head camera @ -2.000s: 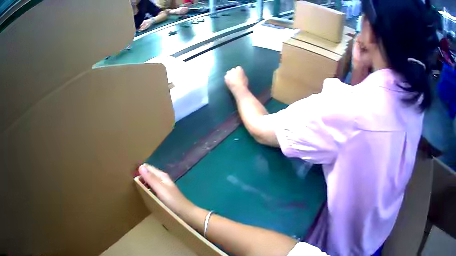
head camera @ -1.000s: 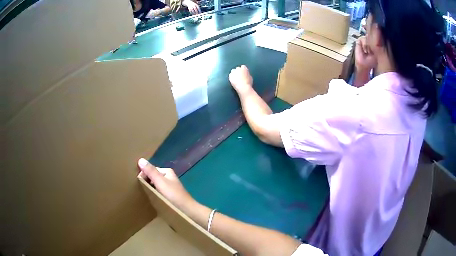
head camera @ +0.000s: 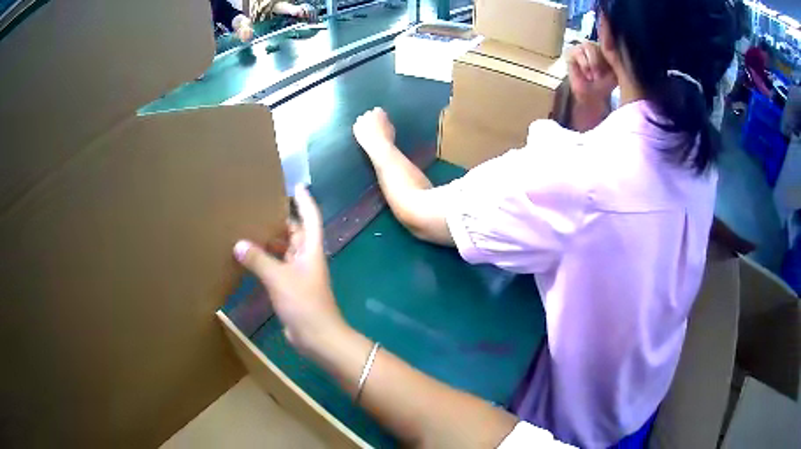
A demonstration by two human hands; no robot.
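Note:
A brown cardboard box stands open at the left and bottom, with its tall lid (head camera: 132,263) and rounded side flap upright. Its low near wall (head camera: 281,395) and part of its floor show at the bottom. My right hand (head camera: 303,276) is raised at the flap's right edge, with thumb and fingers spread apart. The thumb is in front of the flap and the fingers are by its edge; whether they touch it is unclear. A thin bracelet is on the wrist. My left hand is not in view.
A person in a pink shirt (head camera: 606,245) sits close at the right, one forearm on the green bench (head camera: 422,307). Closed brown boxes (head camera: 496,110) and a white foam tray (head camera: 430,54) stand beyond. A large open carton (head camera: 703,351) is at lower right. Other hands show across the belt.
My right hand has left the top corner of the box's low wall and moved up to the flap's edge, its fingers opening. The view has shifted, so the neighbour and boxes appear further left.

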